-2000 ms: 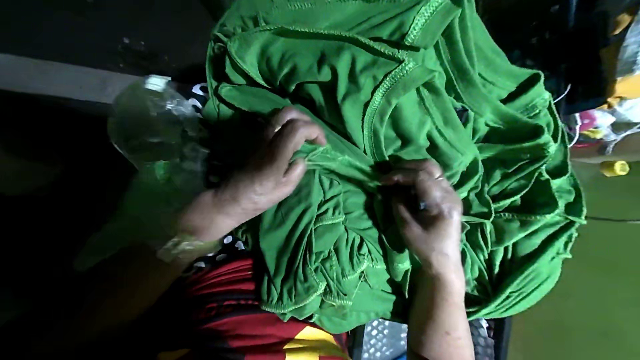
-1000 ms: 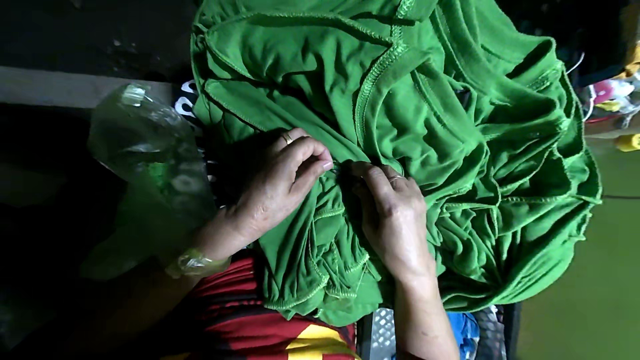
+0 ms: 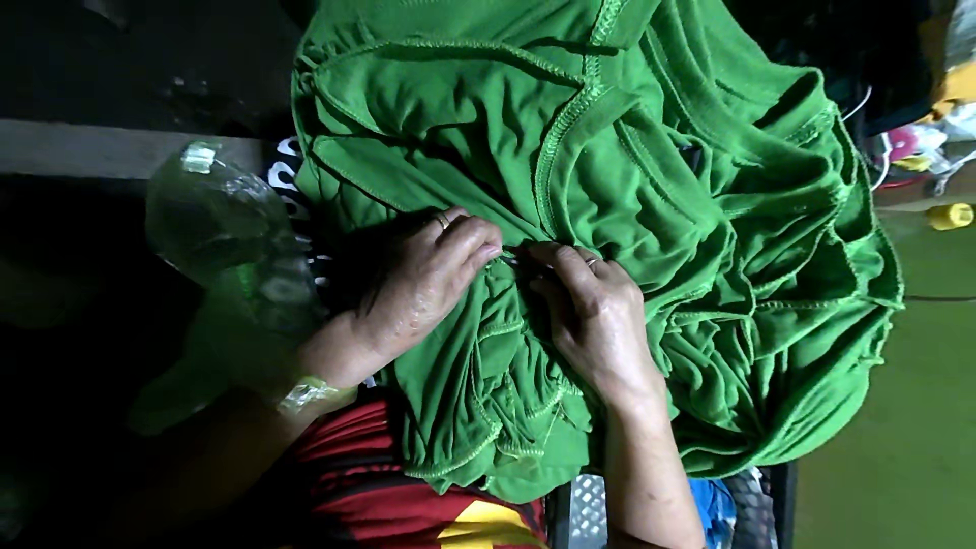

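Observation:
A heap of green knit fabric (image 3: 473,107) with overlocked seams lies across the lap and spreads to the right. Near the middle, my left hand (image 3: 431,282) pinches an edge of it between thumb and fingers; a ring and a clear plastic band at the wrist show. My right hand (image 3: 598,313), also ringed, grips the same part just to the right, its fingertips close to those of the left. Something small and thin shows between the fingertips, too unclear to name. A clear plastic bag (image 3: 221,221) with some green inside hangs by my left forearm.
Red cloth with a yellow patch (image 3: 488,526) covers the lap. Below the fabric are a patterned metal surface (image 3: 589,511) and a blue item (image 3: 713,507). At right lie a yellow cap or spool (image 3: 950,216) and small colourful items (image 3: 911,149); a pale ledge (image 3: 76,149) runs at left.
The two hands were wider apart two seconds ago; the right hand has since moved left toward the left one. Between the last two frames, both stay close together on the fabric.

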